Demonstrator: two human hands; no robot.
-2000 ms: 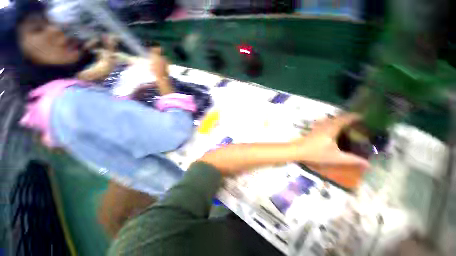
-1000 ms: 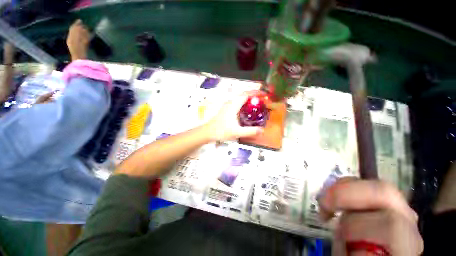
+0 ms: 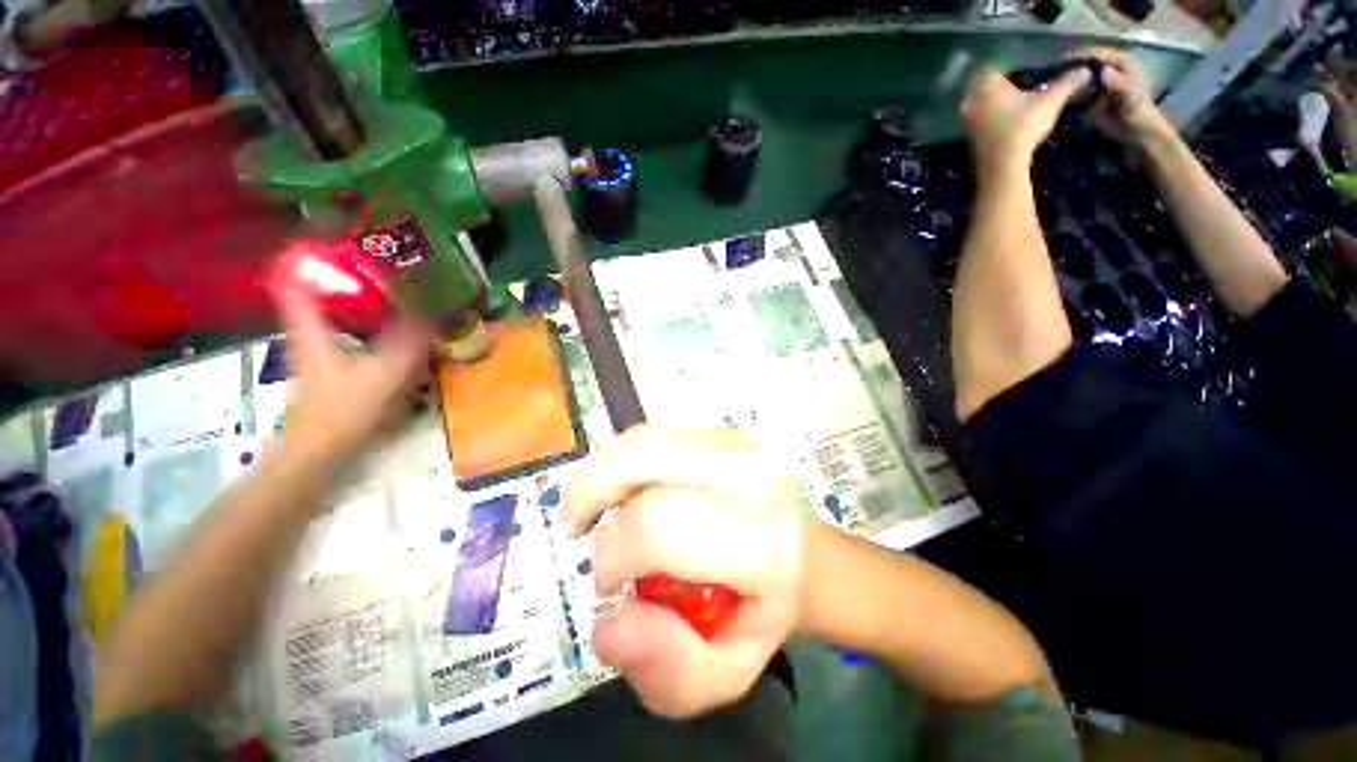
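Note:
My left hand is blurred, left of the green press, with its fingers on a lamp unit that glows bright red. The unit is raised off the paper, near the conveyor's edge. My right hand is closed around the lower end of the dark press lever; its red ball knob shows between the fingers. The brass ram tip is above the back of the orange base pad. No unit shows on the pad.
Black units, one with blue lights and another, stand on the green conveyor. Printed paper covers the bench. At right, another person's hands hold a black part above a dark parts pile. A yellow piece is at left.
The view has swung to the right. My left hand has moved the red-lit unit off the pad to the press's left side. My right hand has stayed on the lever, its knob now showing.

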